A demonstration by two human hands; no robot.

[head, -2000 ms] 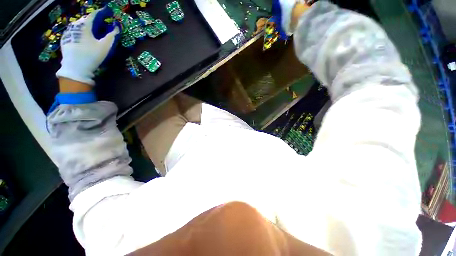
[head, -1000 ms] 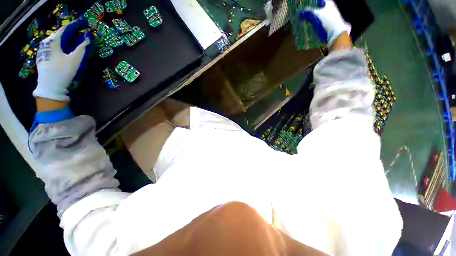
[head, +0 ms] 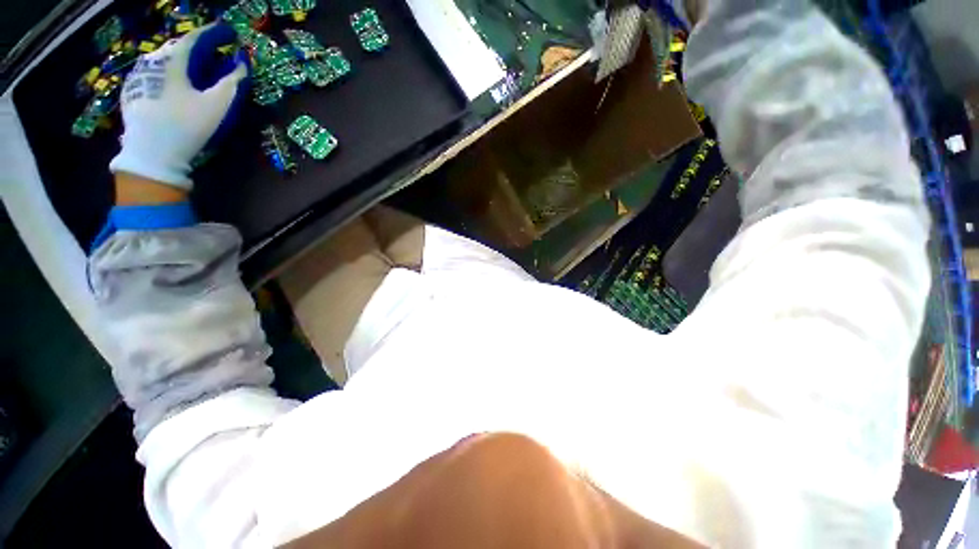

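Note:
My left hand [head: 177, 105], in a white and blue glove with a blue wrist band, rests over the pile of green single boards [head: 281, 67] in the black working tray [head: 370, 118]. Its fingers are curled, and whether they hold a board is hidden. Two boards [head: 312, 137] lie apart near the tray's front. My right hand [head: 670, 11] is mostly cut off by the top edge; only a bit of blue glove shows. Yellow and dark parts show just below it, but its grip cannot be seen. The grey-silver bracket [head: 619, 41] stands beside it.
An open cardboard box [head: 601, 150] is below the bench edge. A panel stack [head: 642, 302] lies low at the right, partly behind my right sleeve. A white sheet [head: 459, 45] borders the tray. Small scraps lie beside the bracket. Blue edging [head: 959, 252] runs down the far right.
Since one second ago my right hand has moved up and left, mostly out of view; the green panel seen at it no longer shows. My left hand stays over the board pile.

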